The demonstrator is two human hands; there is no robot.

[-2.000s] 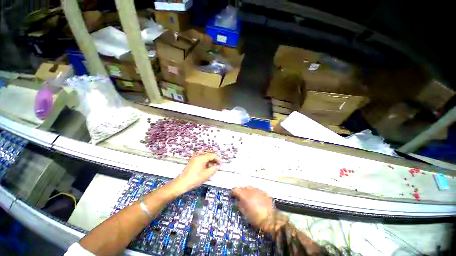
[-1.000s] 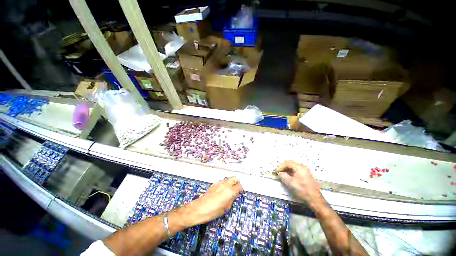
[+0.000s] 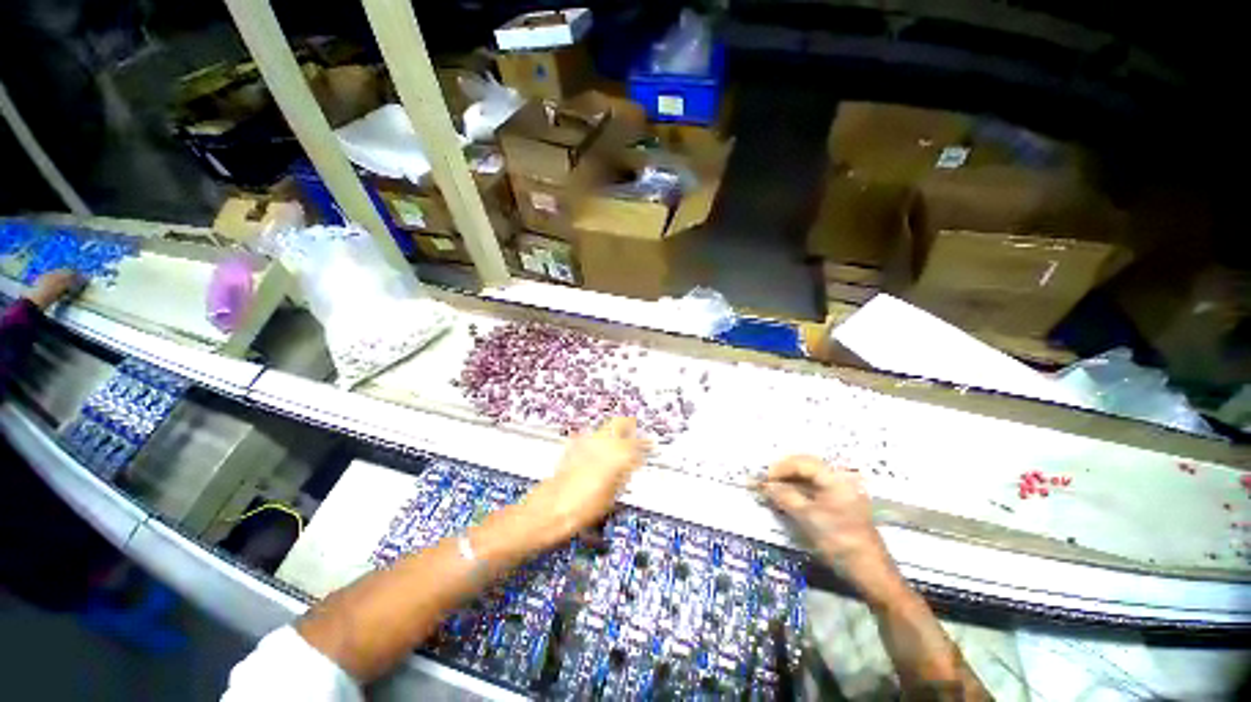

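A maroon pile of small parts (image 3: 535, 370) lies on the pale shelf (image 3: 947, 439) left of centre. Tiny pale parts (image 3: 837, 418) are scattered to its right. My left hand (image 3: 597, 470) is at the near edge of the maroon pile, fingers bent together; whether it holds a part is hidden. My right hand (image 3: 820, 501) is over the shelf's front edge below the pale specks, thumb and fingertips close together; I cannot tell if a part is between them. Circuit board panels (image 3: 672, 590) lie on the track below, partly covered by my left forearm.
A cloudy plastic bag (image 3: 364, 295) and a pink-purple item (image 3: 231, 294) stand left of the pile. Bright red parts (image 3: 1043, 484) lie right. Another person's hand (image 3: 52, 288) is at the blue parts (image 3: 62, 251), far left. Cardboard boxes (image 3: 638, 233) and slanted posts (image 3: 436, 137) stand behind.
My left hand has moved from over the panels up to the maroon pile. My right hand, earlier over the panels, stays near the pale parts. Another person's hand has appeared far left.
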